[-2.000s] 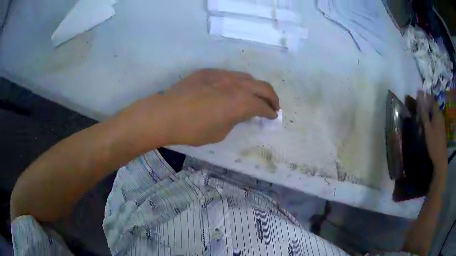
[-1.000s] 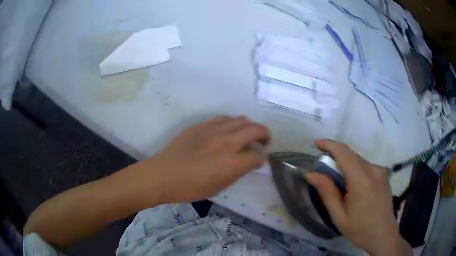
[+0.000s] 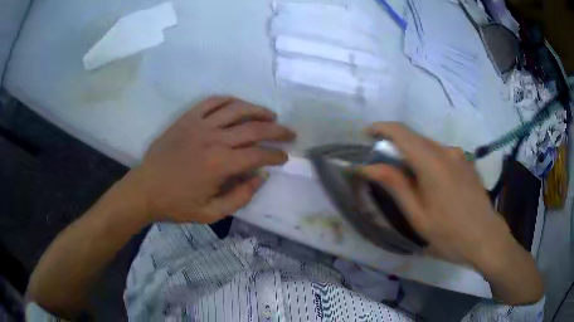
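Note:
My right hand (image 3: 434, 188) grips the handle of an iron (image 3: 352, 195), which stands on the white table near its front edge, its tip pointing left. A small white fabric piece (image 3: 298, 167) lies between the iron's tip and my left hand, partly hidden by both. My left hand (image 3: 217, 160) is slightly blurred, palm down with fingers spread, its fingertips beside the fabric piece. Whether the fingertips touch the piece is unclear.
Pressed white strips (image 3: 321, 56) lie in rows behind the hands. Stiff white pieces (image 3: 133, 34) lie at the rear left. Fanned white pieces (image 3: 444, 50) and a blue-edged tie (image 3: 393, 12) lie at the rear right. The iron's cord (image 3: 519, 132) and crumpled scraps (image 3: 528, 94) are at the right.
My right hand took hold of the iron at the right edge and brought it to the fabric piece. My left hand's fingers, earlier closed at the piece, are now spread and further left.

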